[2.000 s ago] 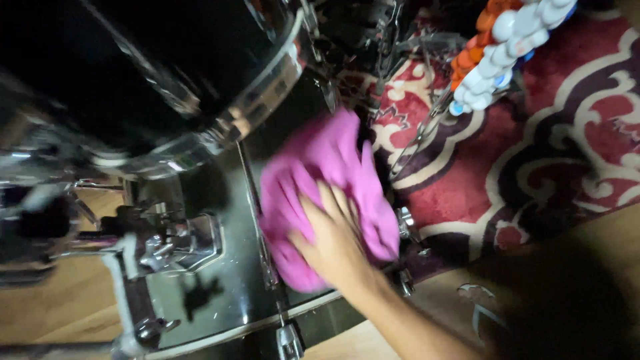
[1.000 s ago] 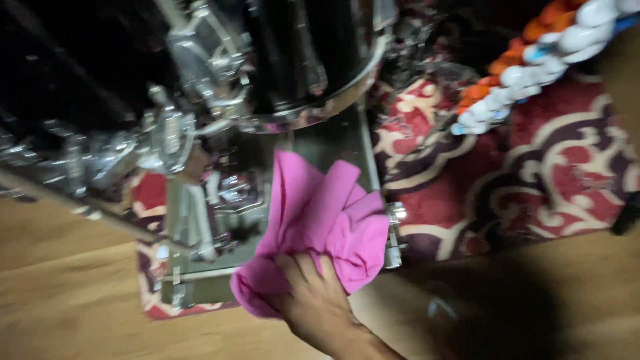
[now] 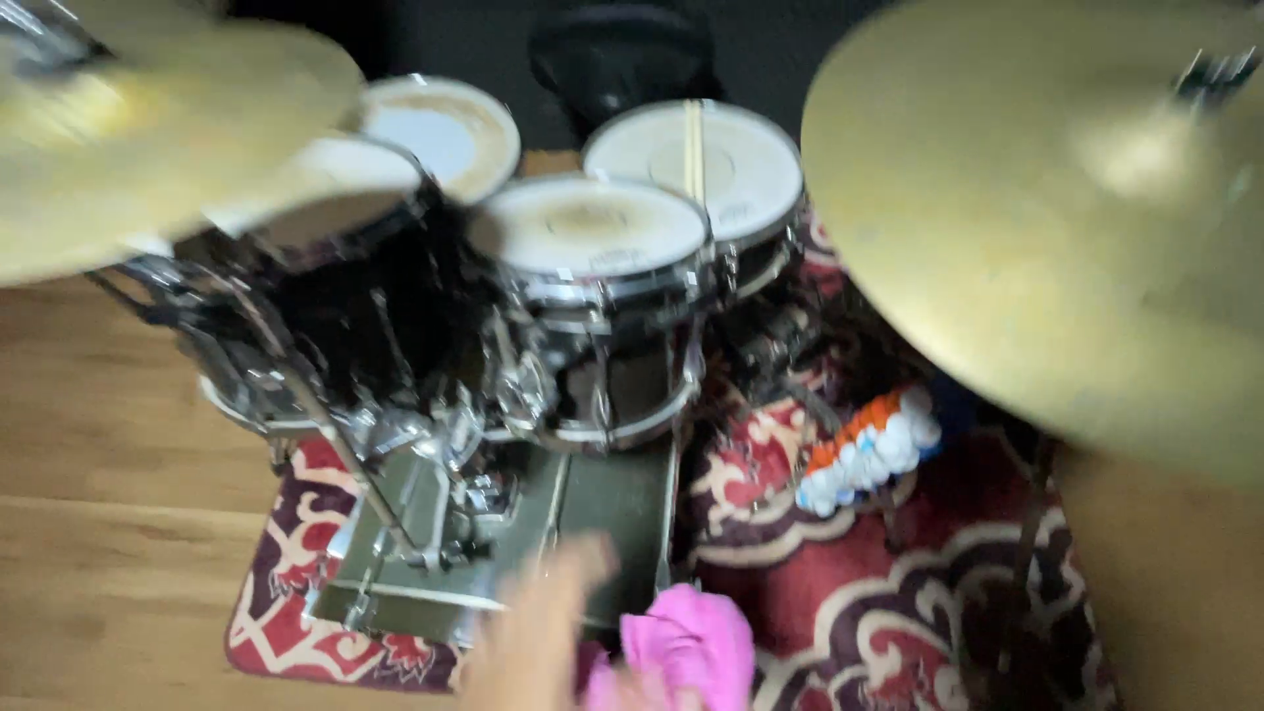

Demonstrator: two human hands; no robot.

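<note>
My left hand (image 3: 533, 627), strongly blurred, reaches up from the bottom edge over the front of the bass drum's dark shell (image 3: 612, 504), with nothing visible in it. Just to its right, my right hand (image 3: 647, 691) shows partly at the bottom edge, its fingers on a bunched pink cloth (image 3: 696, 642). The rest of that hand is cut off by the frame. Behind the hands stand a black rack tom with a white head (image 3: 592, 232), a second tom (image 3: 341, 188) and a snare drum (image 3: 731, 168) with two drumsticks (image 3: 695, 153) across it.
Large brass cymbals overhang at left (image 3: 168, 148) and right (image 3: 1027, 227). A chrome stand leg (image 3: 346, 444) slants down at left. A string of white and orange beads or balls (image 3: 869, 449) hangs over the red patterned rug (image 3: 918, 592). Wooden floor (image 3: 109, 474) lies at left.
The view has tilted up and widened to the whole drum kit. The pink cloth, earlier spread over the bass drum shell under my right hand, is now bunched beside it. My left hand has come into view.
</note>
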